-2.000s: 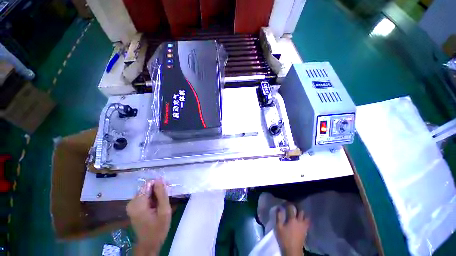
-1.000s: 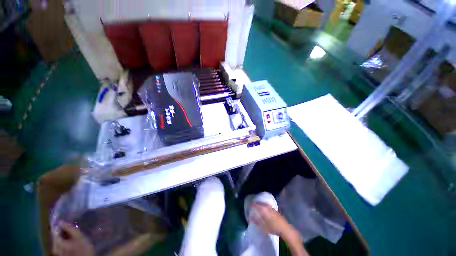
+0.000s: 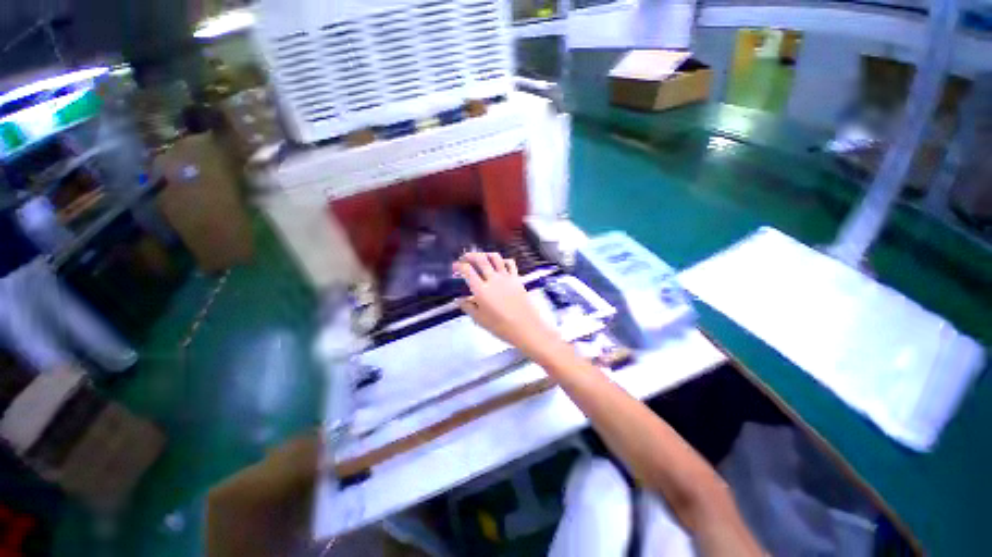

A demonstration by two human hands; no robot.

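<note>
The dark product box (image 3: pixel 428 252) lies on the roller conveyor, partly inside the opening of the shrink tunnel (image 3: pixel 424 136); it is blurred. My right hand (image 3: pixel 498 294) is stretched forward over the sealer, at the near right corner of the box. Its fingers are slightly bent and grip nothing; whether they touch the box is unclear. My left hand is out of the picture. The bag sealer's brown-edged bar (image 3: pixel 451 422) crosses the white plate (image 3: pixel 479 452).
The grey-blue control box (image 3: pixel 636 285) stands right of the sealer. The whitish bag stack (image 3: pixel 838 332) lies on the green bench at right, beside a metal post (image 3: pixel 897 163). A scrap carton (image 3: pixel 256 495) is below left. Greyish plastic (image 3: pixel 778 479) hangs at lower right.
The box has moved forward from the sealer plate into the tunnel opening. My right hand has come up and reached forward. My left hand has left the picture. The view has tilted up.
</note>
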